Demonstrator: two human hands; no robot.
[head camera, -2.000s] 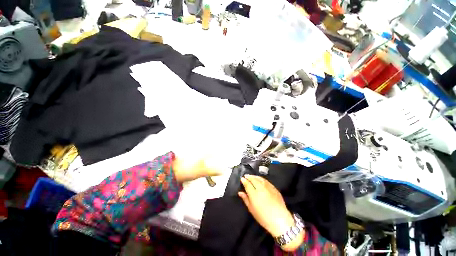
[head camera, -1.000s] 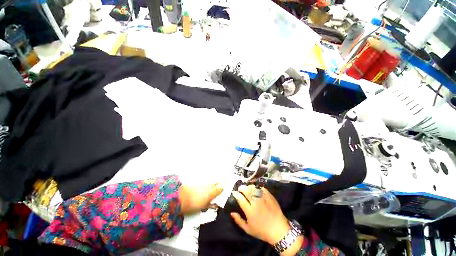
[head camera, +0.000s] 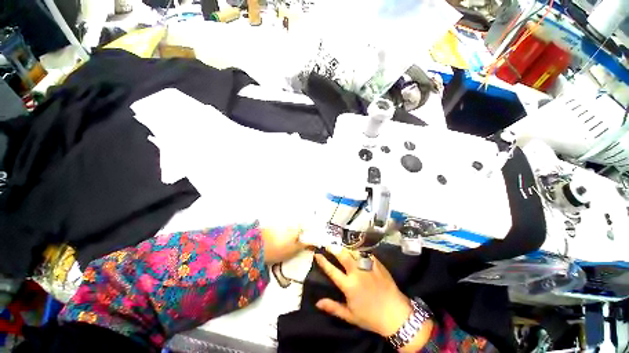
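Note:
The black garment piece (head camera: 310, 310) lies under my right hand and right of the needle area. My right hand (head camera: 362, 289) presses flat on it, fingers spread, fingertips just below the presser foot area of the white sewing machine (head camera: 441, 176). My left hand (head camera: 286, 245) is at the left side of the needle area; its fingertips are washed out by glare, so its hold is unclear. The white cut panel (head camera: 214, 148) lies left of the machine on the black pile (head camera: 83, 138). The needle itself is hidden. A black fabric strip (head camera: 525, 200) drapes across the machine arm.
A clear plastic packet (head camera: 545, 274) hangs at the machine's front right. Behind the machine are a dark box (head camera: 483, 110) and red boxes (head camera: 538, 62). A metal-edged table rim (head camera: 214, 341) runs along the front. Yellow scraps (head camera: 58, 265) lie at lower left.
The view has shifted. My right hand has gone from bent fingers at the black cloth to lying flatter with fingers spread. My left hand stays close to the needle area.

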